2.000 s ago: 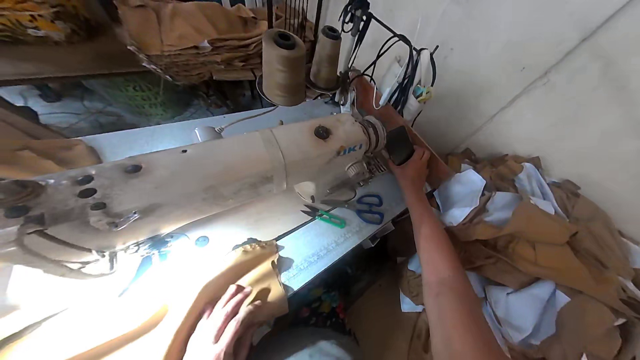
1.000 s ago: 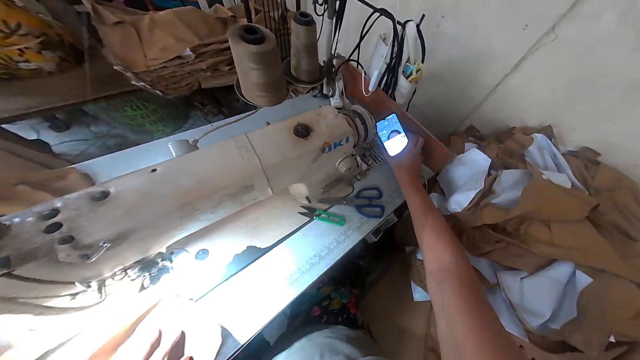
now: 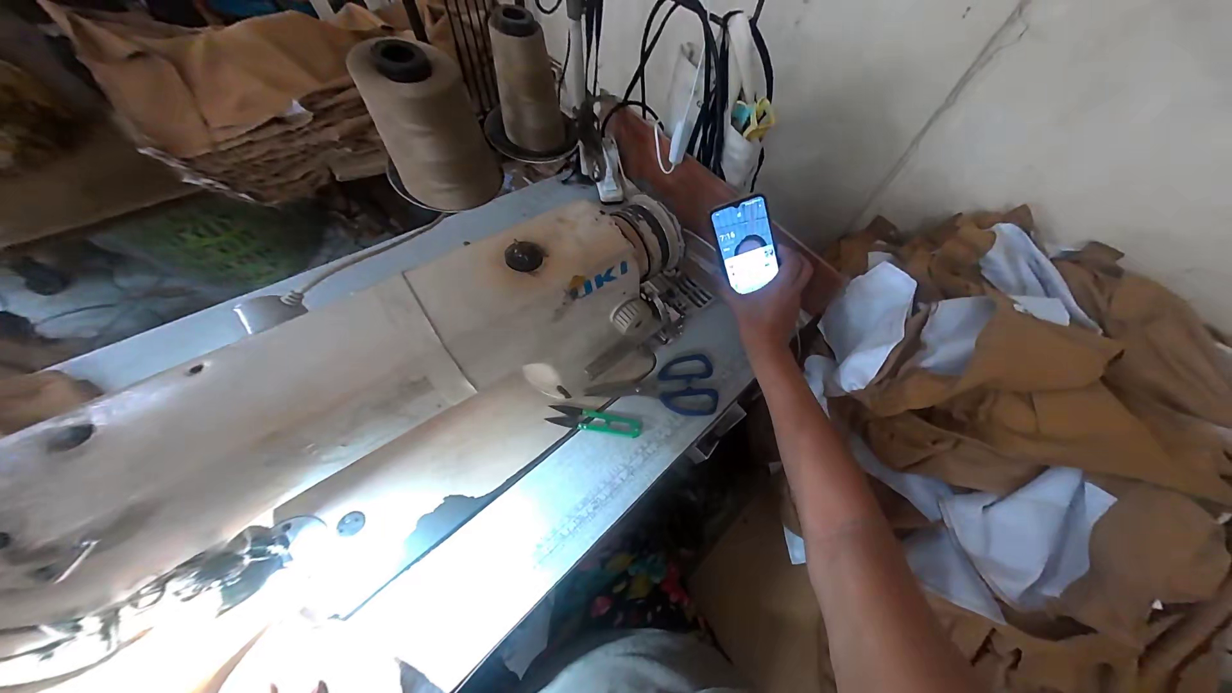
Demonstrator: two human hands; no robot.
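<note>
My right hand (image 3: 775, 303) is closed around a smartphone (image 3: 746, 244) with a lit screen, held upright by the handwheel end of a Juki sewing machine (image 3: 366, 346). Of my left hand (image 3: 298, 687) only fingertips show at the bottom edge, in strong glare; whether it touches the pale cloth there is unclear. Green-handled thread snips (image 3: 611, 423) and scissors with dark blue handles (image 3: 688, 385) lie on the machine bed's right part, between the machine head and the table's front edge.
Two cones of brown thread (image 3: 423, 125) stand behind the machine. A heap of brown and white fabric pieces (image 3: 1039, 414) lies at the right by the wall. Stacked brown cloth (image 3: 241, 106) sits at the back left, and black cables (image 3: 712, 87) hang near the wall.
The phone's screen, dark two seconds ago, is lit. My left hand, earlier on brown cloth at the front edge, has moved mostly out of view at the bottom.
</note>
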